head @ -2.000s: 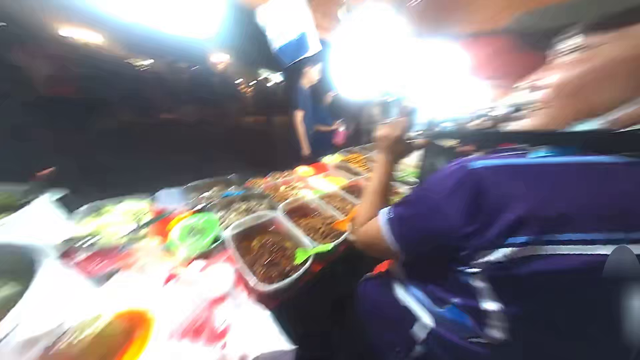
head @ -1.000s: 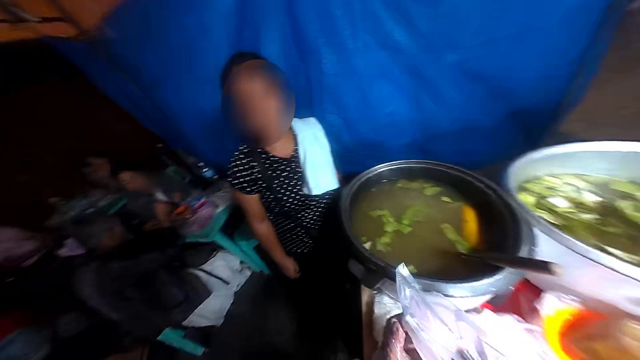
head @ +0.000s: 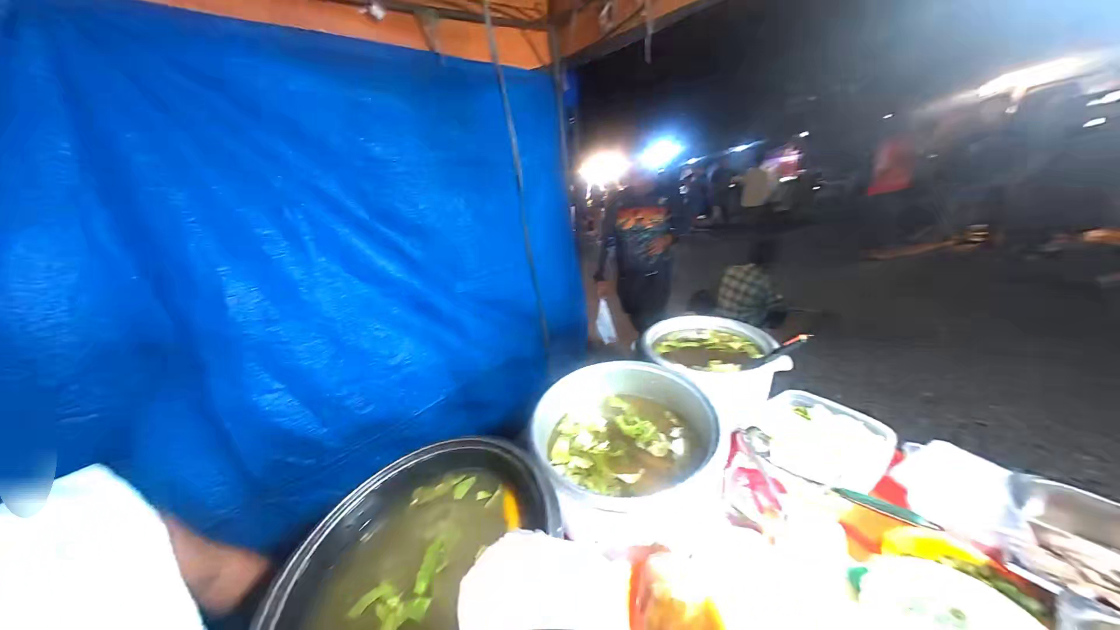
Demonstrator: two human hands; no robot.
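Neither of my hands can be made out in the head view. At the lower middle, a dark pot (head: 293, 560) holds broth with green leaves and something orange at its edge. Just right of it stands a light metal pot (head: 547, 420) of broth with chopped greens. Behind that, a smaller pot (head: 652, 337) of greens has a dark-handled utensil (head: 786, 346) leaning out over its rim. A pale rounded thing (head: 534, 582), overexposed, covers part of the dark pot's right side. A clear container (head: 884, 429) and a metal tray (head: 1081, 503) of food lie to the right.
A blue tarpaulin (head: 289, 236) hangs along the left, with a cord down its right part. Part of another person (head: 214, 569) shows at the lower left beside a bright white cloth. Beyond the pots, one person (head: 643, 245) stands and another (head: 748, 289) is low down.
The view has swung strongly, from the food trays past the seated person to the pots and the street. The dark pot now sits lower and farther left in view than one second ago.
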